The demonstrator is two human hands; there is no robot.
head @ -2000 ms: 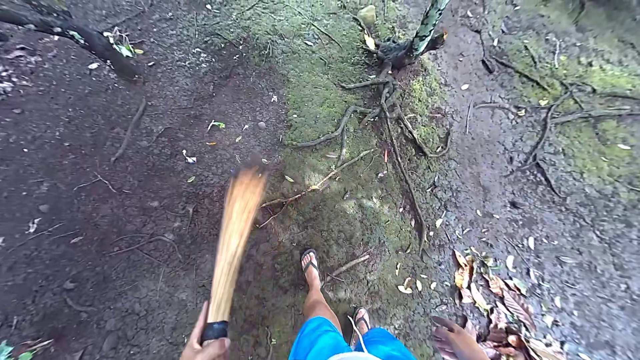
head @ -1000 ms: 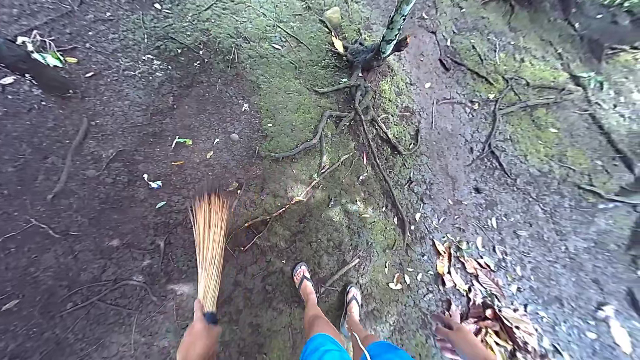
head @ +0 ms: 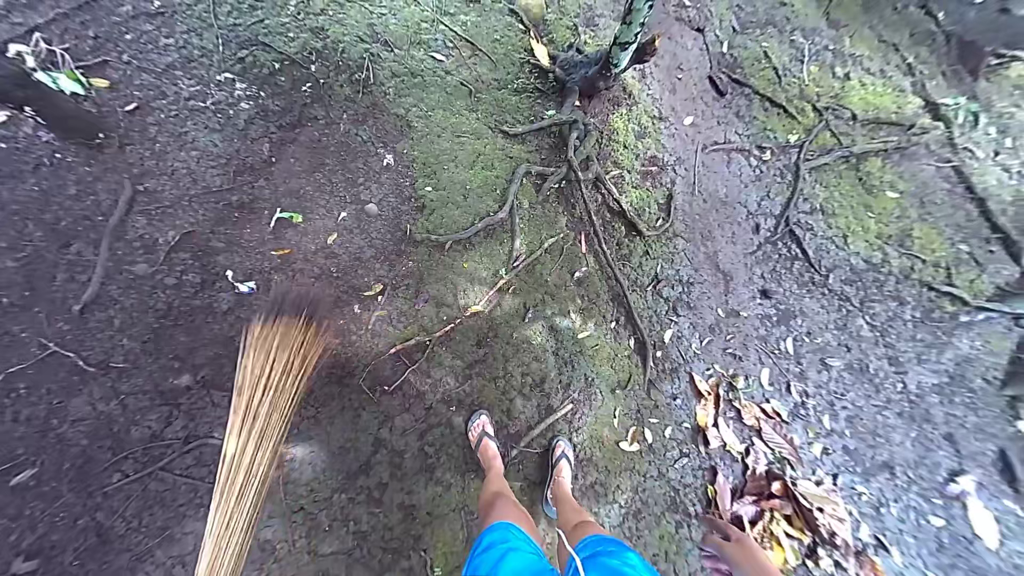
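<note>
A stick broom of thin tan ribs point(head: 260, 440) rises from the lower left edge, its dark tips blurred over the bare soil. The broom's handle end and my left hand are below the frame. At the bottom right, my right hand point(head: 740, 550) appears in part, with nothing seen in it. It appears over or beside a heap of dry brown and yellow leaves point(head: 772, 480); whether it touches them I cannot tell. Small leaves point(head: 286, 217) and a whitish scrap point(head: 241, 282) lie on the soil beyond the broom.
My feet in flip-flops point(head: 482, 432) stand on mossy ground beside a short stick point(head: 546, 424). Ahead, exposed roots point(head: 580, 148) spread from the base of a thin trunk point(head: 628, 40). A long thin twig point(head: 480, 306) lies between. More roots point(head: 796, 180) cross the right side.
The broom has swung about on the left, and the left hand that gripped it in both earlier frames has dropped out of view. My right hand stays near the leaf heap.
</note>
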